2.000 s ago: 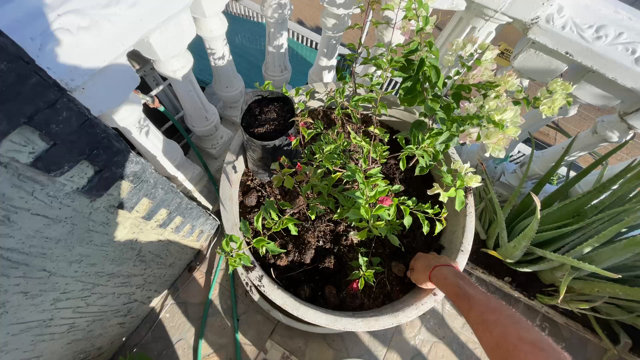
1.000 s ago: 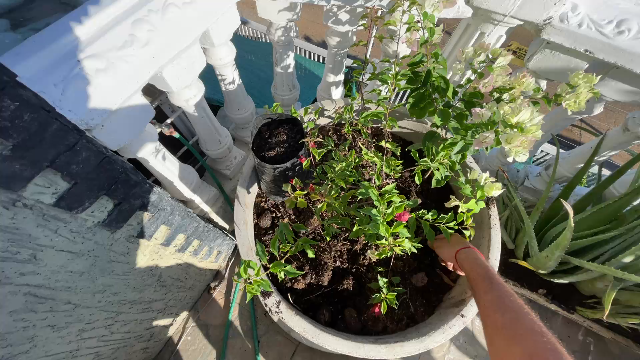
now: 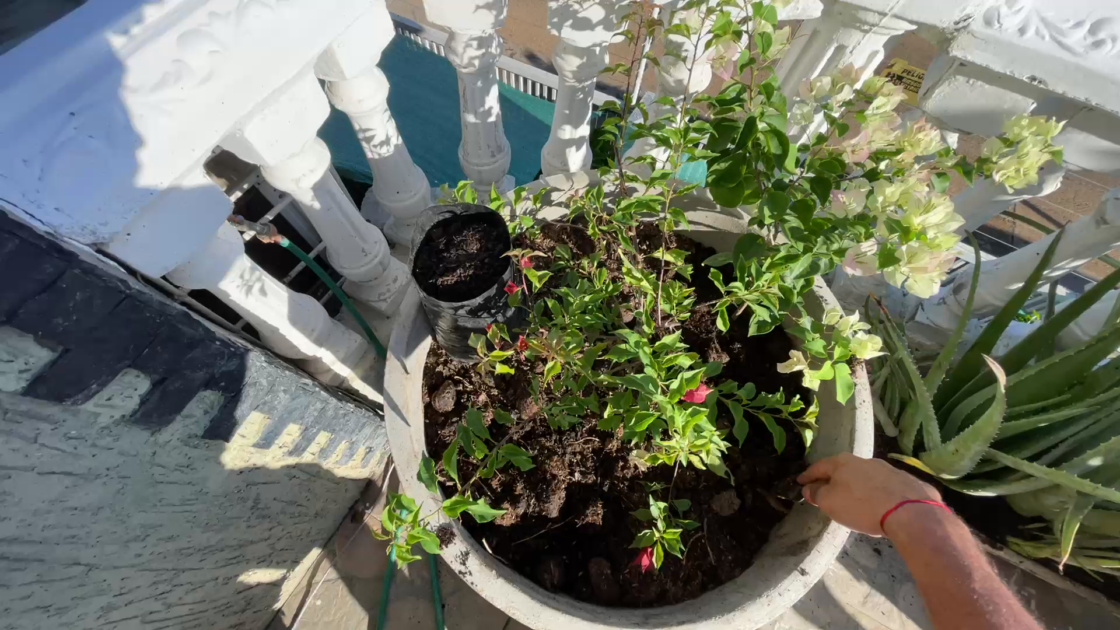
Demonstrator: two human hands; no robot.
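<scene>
My right hand (image 3: pixel 857 492), with a red string at the wrist, reaches over the right rim of a large round concrete planter (image 3: pixel 840 525). Its curled fingertips are at the edge of the dark soil (image 3: pixel 569 516); whether they hold anything is not clear. A bougainvillea (image 3: pixel 647 385) with green leaves and a few red-pink bracts grows in the soil, and pale cream bracts (image 3: pixel 910 219) hang at the upper right. A black plastic nursery bag of soil (image 3: pixel 464 306) stands inside the planter at its back left. My left hand is out of view.
White balusters (image 3: pixel 477 114) of a balustrade stand behind the planter. An aloe plant (image 3: pixel 980 411) with spiny leaves grows at the right. A green hose (image 3: pixel 337 293) runs down at the left, beside a textured grey-green wall (image 3: pixel 157 499). Paving tiles (image 3: pixel 350 560) lie below.
My right hand was at the planter's lower right rim, moved in over the soil by the leaves, and is now back near the right rim.
</scene>
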